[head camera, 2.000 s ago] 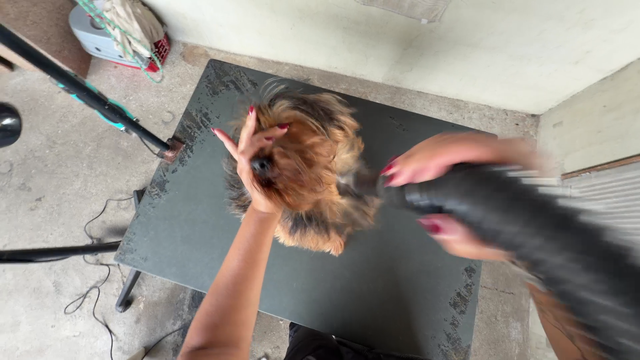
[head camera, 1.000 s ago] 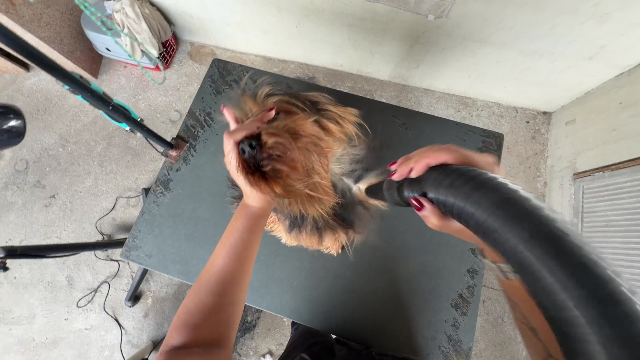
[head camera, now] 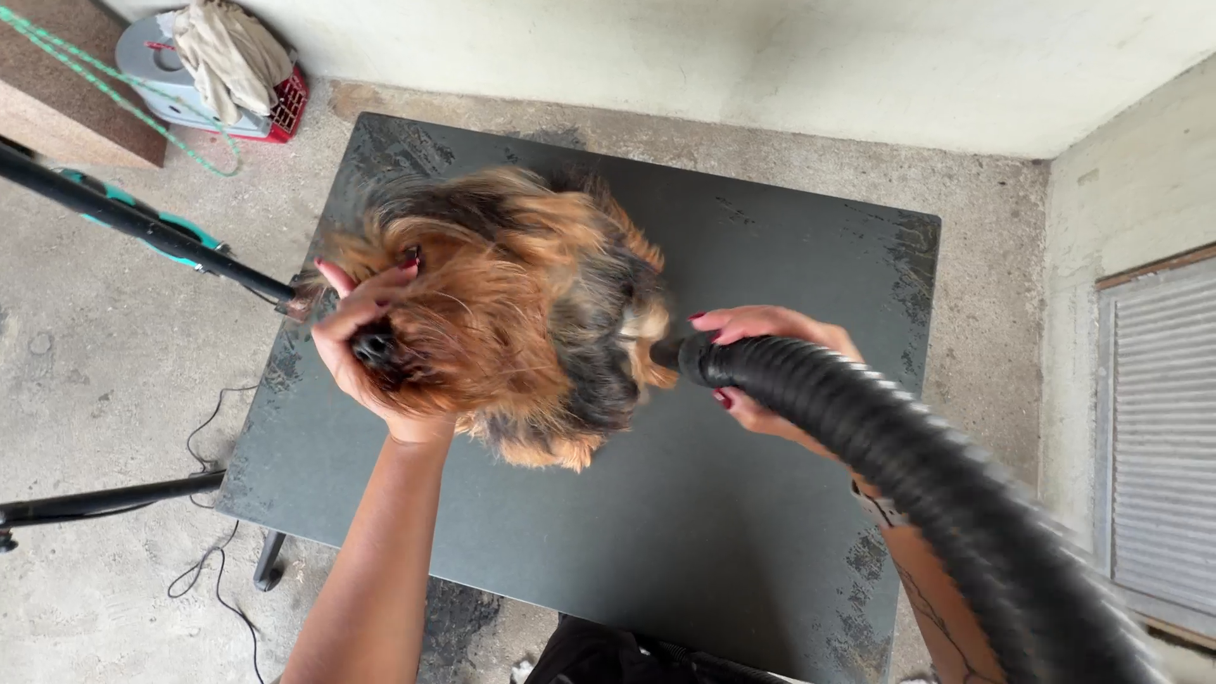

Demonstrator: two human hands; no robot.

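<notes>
A long-haired tan and black dog (head camera: 513,304) is on a dark grooming table (head camera: 741,532). My left hand (head camera: 366,351) cups the dog's muzzle and the side of its head, its fingers partly in the fur. My right hand (head camera: 779,370) is closed around the end of a black corrugated dryer hose (head camera: 855,427). The hose's nozzle (head camera: 670,354) points left at the fur on the dog's body, close to it; whether it touches, I cannot tell. The dog's legs are mostly hidden under its coat.
Black metal arms (head camera: 142,223) reach in from the left, one meeting the table's edge. A thin cable (head camera: 223,570) lies on the concrete floor. A grey and red crate (head camera: 190,85) with a cloth on it stands by the wall, near a green cord (head camera: 123,104). A louvred panel (head camera: 1159,427) is at the right.
The dog's head, held in my left hand, has turned further toward the left. My right hand still holds the hose with its nozzle at the dog's coat.
</notes>
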